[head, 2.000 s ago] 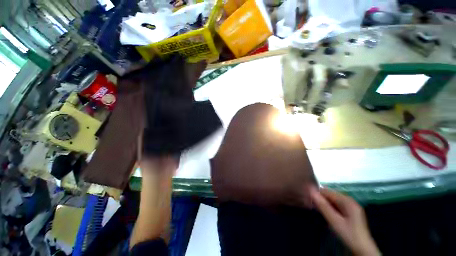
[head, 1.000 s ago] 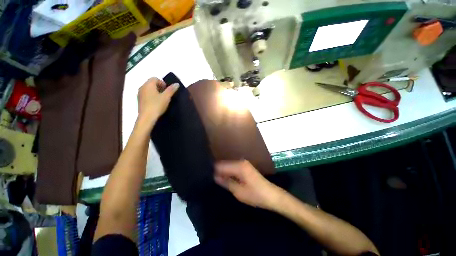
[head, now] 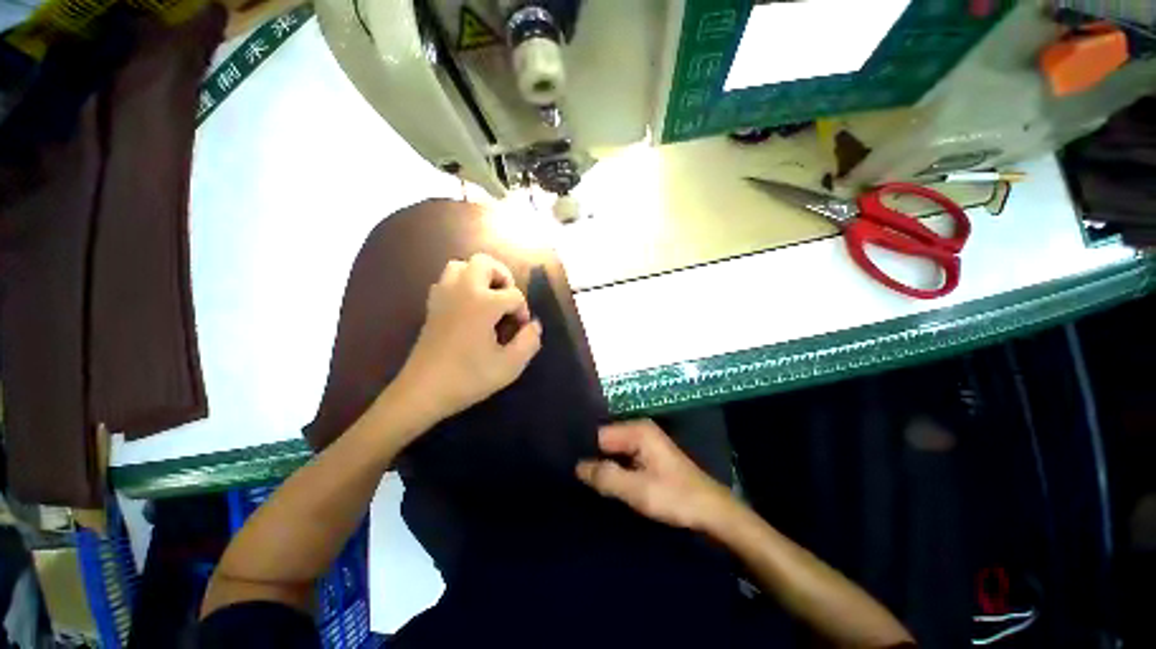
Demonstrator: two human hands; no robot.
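The brown fabric panel lies on the white table, its rounded end below the lit presser foot. The black fabric panel lies over its right part and runs down towards my lap, where it blends with dark clothing. My left hand pinches the black panel near its upper end; the fingertips are partly hidden. My right hand pinches the fabric's right edge at the table's front edge. The needle is lost in the glare.
The sewing machine head and green control panel stand behind. Red-handled scissors lie on the right of the bed plate. Stacked brown pieces hang over the table's left. An orange block is at upper right. A blue basket is below.
The black panel has moved right onto the brown panel, with my left hand on it. My right hand has stayed at the fabric's right side. The view has shifted closer to the machine.
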